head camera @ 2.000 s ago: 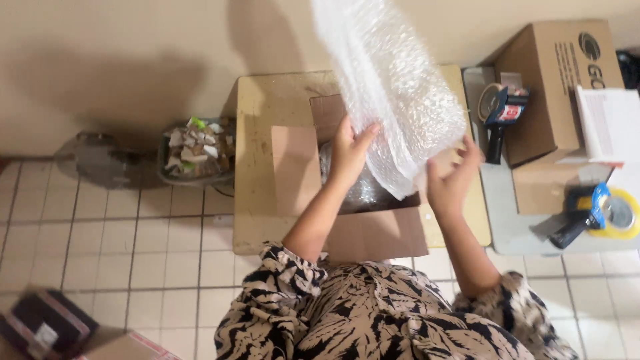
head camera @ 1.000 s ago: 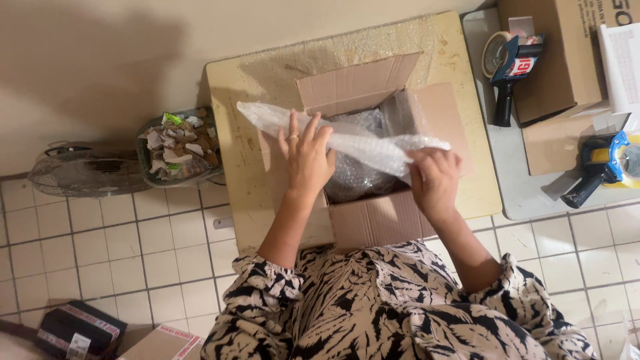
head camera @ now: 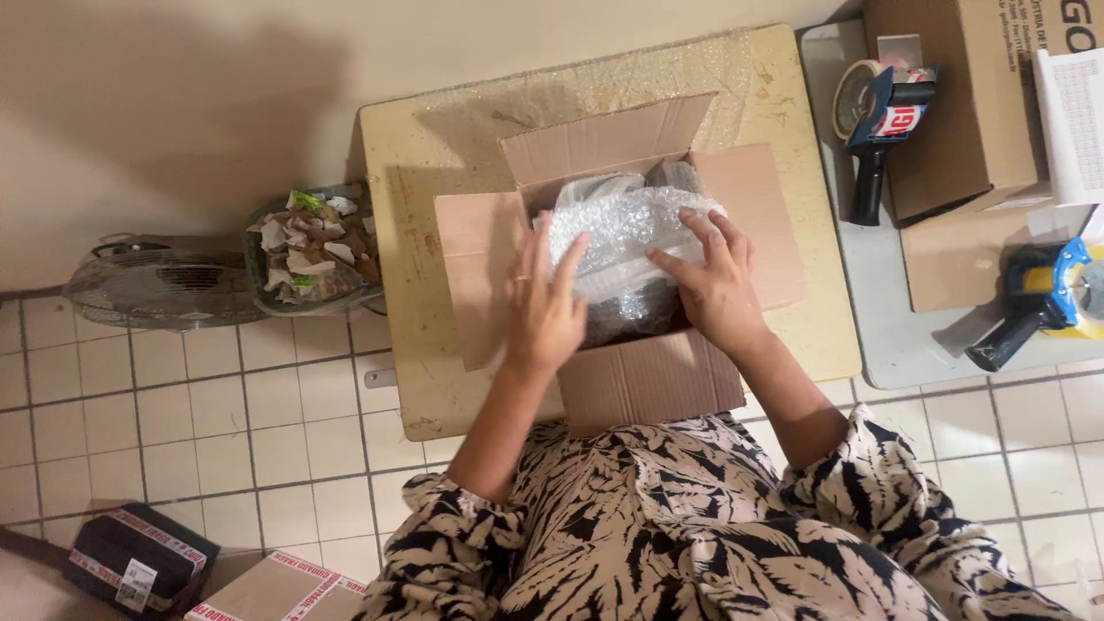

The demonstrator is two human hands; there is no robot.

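An open cardboard box (head camera: 651, 384) stands on the yellow tabletop with its flaps folded outward. Across its opening lies a sheet of bubble wrap (head camera: 625, 226), over a bubble-wrapped item (head camera: 634, 310) whose contents I cannot make out. My left hand (head camera: 548, 297), slightly blurred, rests at the left side of the sheet with its fingers spread. On the right side, my right hand (head camera: 716, 276) touches the sheet with fingertips and thumb apart. Neither hand is closed around anything.
To the right, a grey table (head camera: 897, 345) holds two tape dispensers (head camera: 871, 164), (head camera: 1035, 302) and a large carton (head camera: 936, 112). A bin of paper scraps (head camera: 310, 250) and a fan (head camera: 172, 280) are at the left. Taped parcels (head camera: 142, 552) lie at the lower left.
The bubble wrap sheet, held up above the box earlier, has come down into its opening. My hands have let go of its ends and now lie on it with fingers spread.
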